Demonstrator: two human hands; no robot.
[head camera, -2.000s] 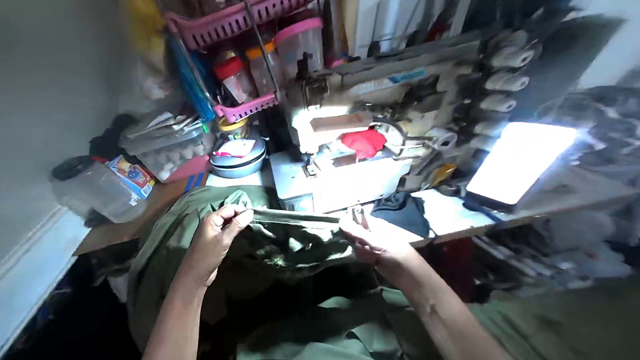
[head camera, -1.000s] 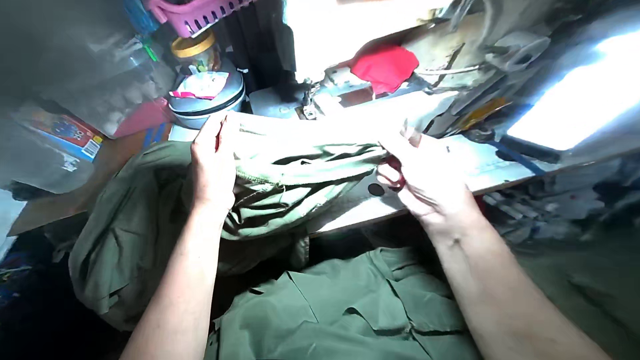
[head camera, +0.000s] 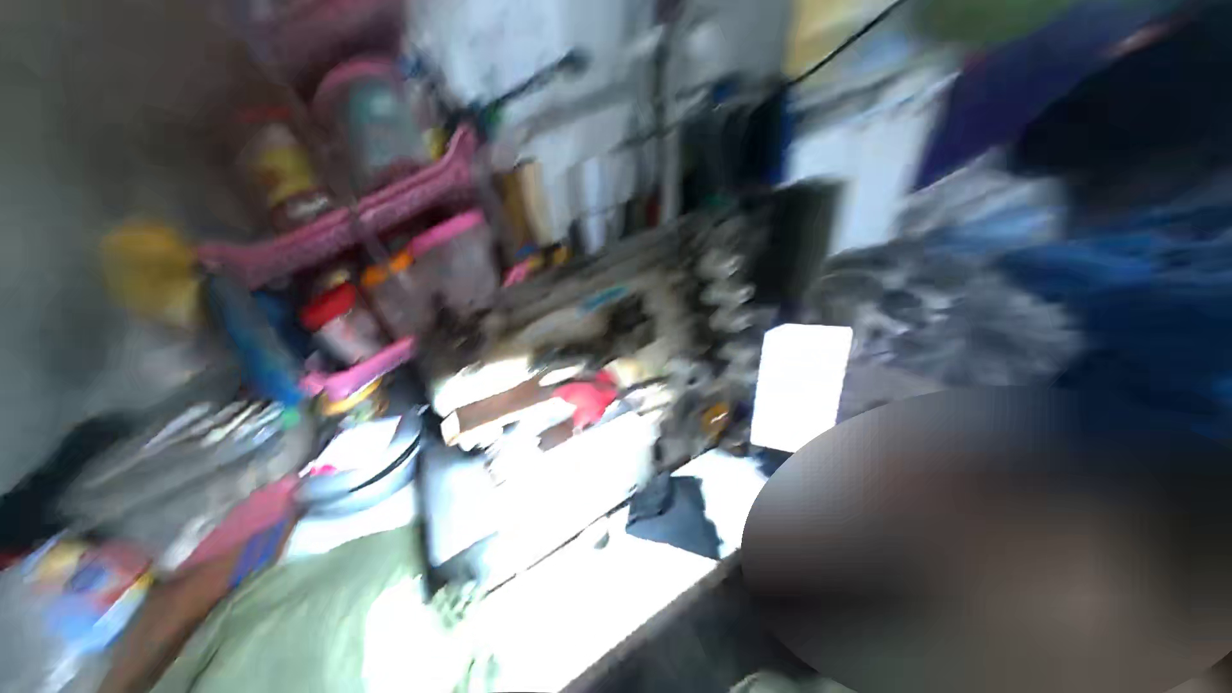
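Observation:
Neither my left hand nor my right hand shows in the head view, which is strongly blurred. Green fabric (head camera: 318, 606) lies at the lower left, over the table's edge. Behind it stands a sewing machine (head camera: 577, 318), with a red cloth (head camera: 585, 399) on its front part. Small dark fabric (head camera: 679, 515) rests on the brightly lit table top (head camera: 597, 597). A lit white panel (head camera: 801, 385) stands to the right of the machine. A large blurred oval hides the lower right.
Pink baskets (head camera: 356, 226) holding jars hang at the upper left. Below them sits a round case (head camera: 361, 472). A clear plastic container (head camera: 192, 472) is farther left. Thread cones (head camera: 727, 289) stand by the machine, and blue fabric (head camera: 1136, 308) is at the right.
Both hands held the green fabric in the earlier frames; now they are out of view. The view has swung up and to the right.

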